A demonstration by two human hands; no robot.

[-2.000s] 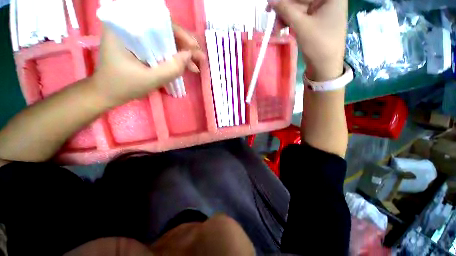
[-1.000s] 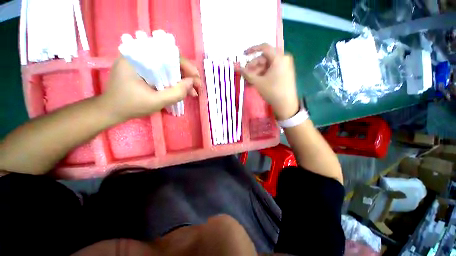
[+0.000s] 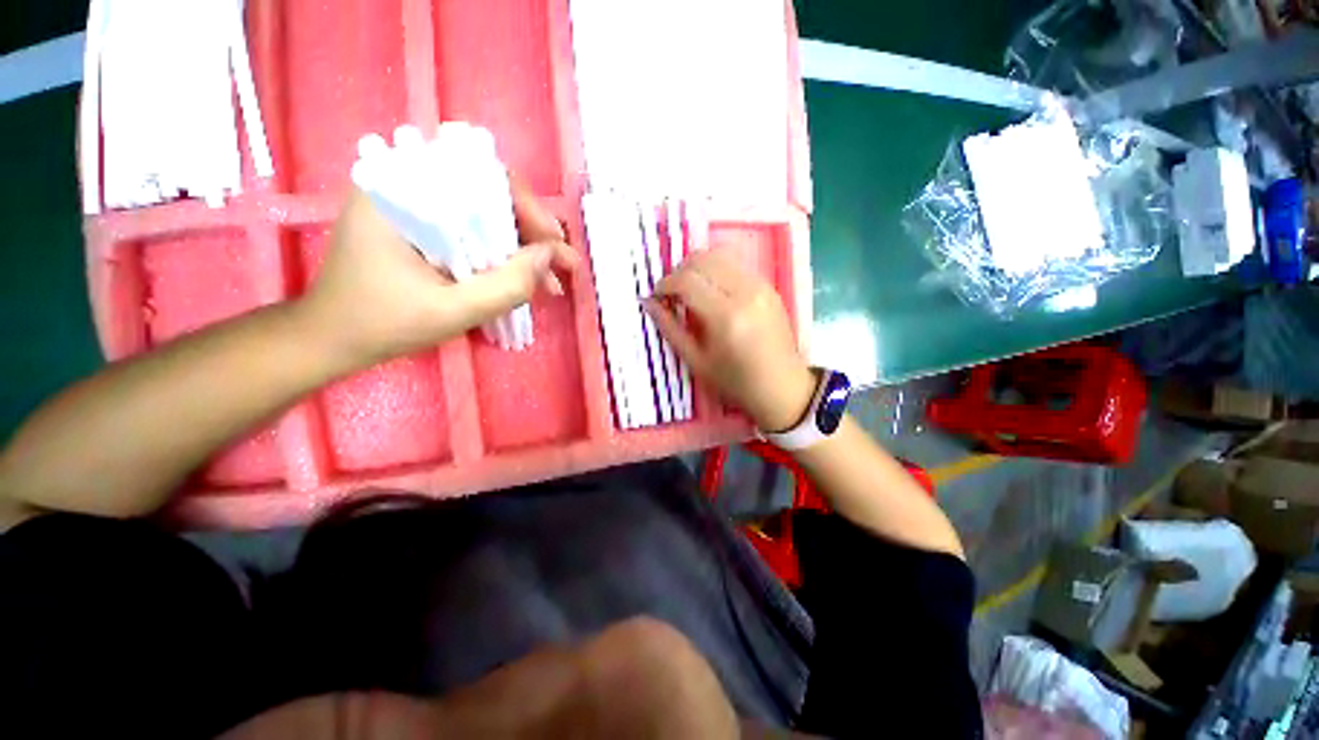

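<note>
My left hand (image 3: 420,282) is closed around a bunch of white sticks (image 3: 449,195), pale ends upward, above the pink foam tray (image 3: 268,499). My right hand (image 3: 723,325) is over the near right compartment, fingertips on or just above the laid white sticks (image 3: 625,325); whether it grips one is hidden. These sticks lie side by side, lengthwise, with narrow dark gaps between some. More white sticks fill the far right compartment (image 3: 680,94) as an overexposed block, and others lie in the far left compartment (image 3: 167,94).
On the green bench (image 3: 897,188) at right lie a clear plastic bag (image 3: 940,217) with a white stack (image 3: 1030,195), a white box (image 3: 1212,211) and a blue item (image 3: 1283,220). Red stools (image 3: 1063,405) and cartons (image 3: 1273,499) are on the floor at right.
My right hand has come from the tray's upper right, down and left onto the near row; the single stick it held is no longer distinct. The left hand still holds the bunch. The view has shifted.
</note>
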